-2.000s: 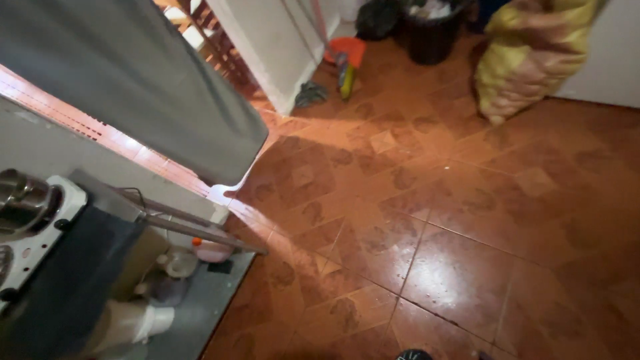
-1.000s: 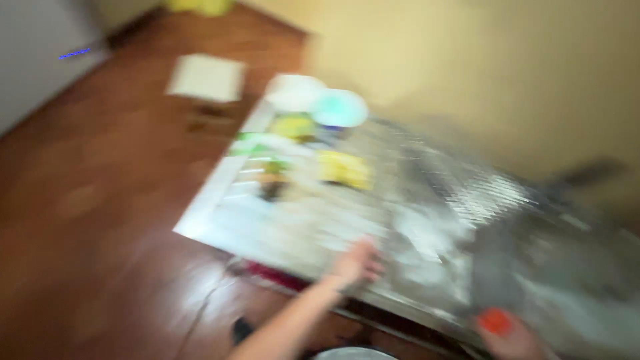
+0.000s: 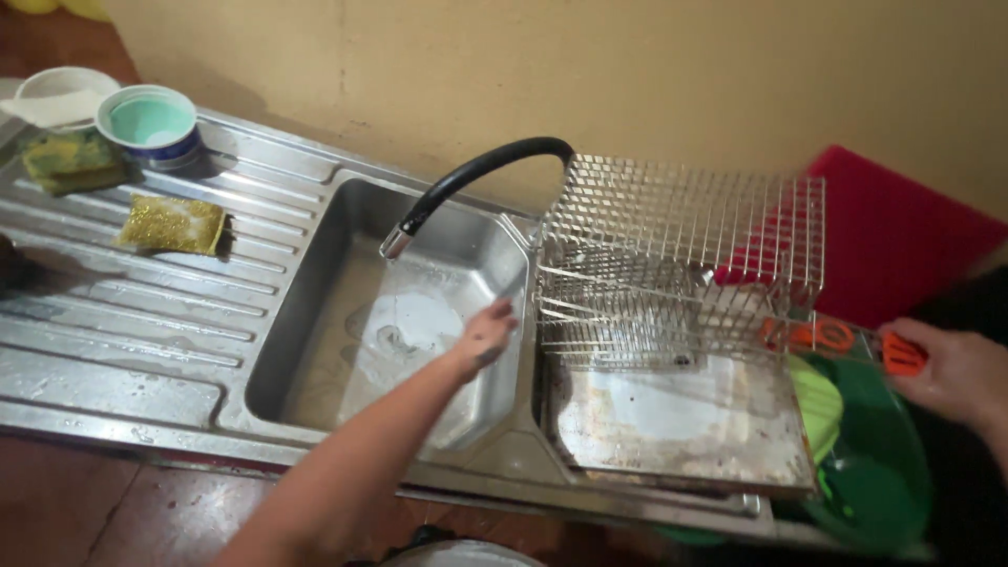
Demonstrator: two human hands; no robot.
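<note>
My left hand [image 3: 487,337] is over the right side of the steel sink basin [image 3: 524,378], fingers bunched; whether they hold something is unclear. At the far right my right hand [image 3: 949,362] grips the orange handle [image 3: 902,354] of a hinged wire grill basket [image 3: 677,213]. The basket is above a stained metal tray [image 3: 685,425], right of the basin. Another orange handle piece [image 3: 811,335] shows left of my right hand. A black flexible faucet [image 3: 488,169] arches over the basin, which holds some cloudy water.
On the ribbed drainboard [image 3: 181,315] lie a gold scouring sponge [image 3: 173,224], a worn green-yellow sponge [image 3: 71,161], a tub of turquoise paste [image 3: 150,126] and a white bowl [image 3: 67,87]. A red panel [image 3: 890,236] and a green basin [image 3: 874,465] are at the right.
The view has swung from the tiled floor to the sink, where both hands now show. One second ago, in a blurred view, my right hand was beside an orange thing at the lower right.
</note>
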